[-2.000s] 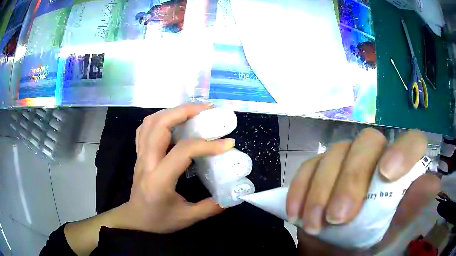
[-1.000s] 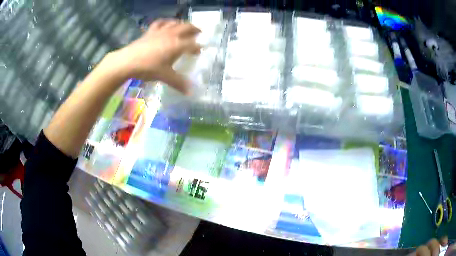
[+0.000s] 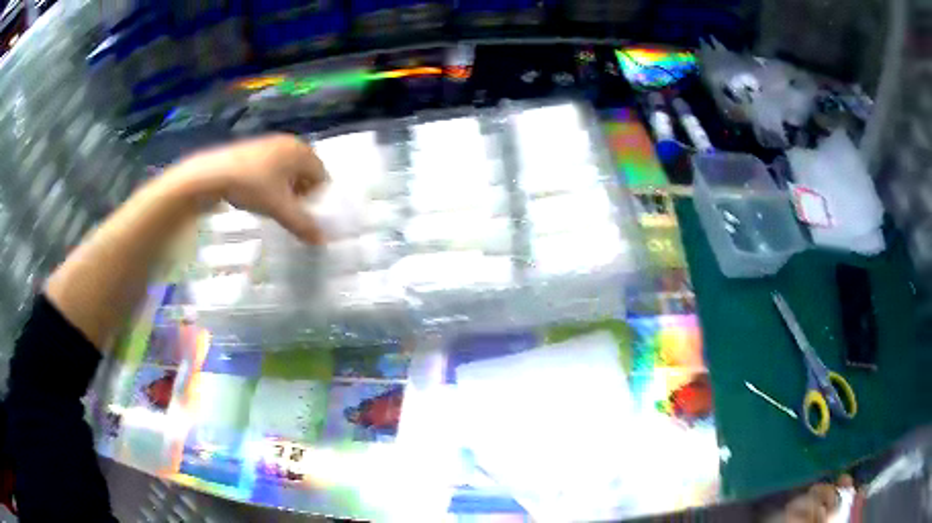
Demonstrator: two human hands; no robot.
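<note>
My left hand is blurred over the left part of the clear blister tray, fingers curled and thumb pointing down. Bright white units lie in rows in the tray. A white blur touches the fingertips; I cannot tell whether the hand grips a unit or is only over one. My right hand is small, blurred and cut off by the bottom edge at the lower right. Something whitish shows beside its fingers, too little to name, so its hold cannot be told.
A white sheet lies on the printed sheeting. On the green mat are scissors, a thin stick, a black flat object, a clear box and a whitish bag. Grey bumpy sheets stand at the left.
The view has swung up and right from the lap to the bench. My left hand has let go of the earlier stack and is at the tray, its fingers more curled than a second ago.
</note>
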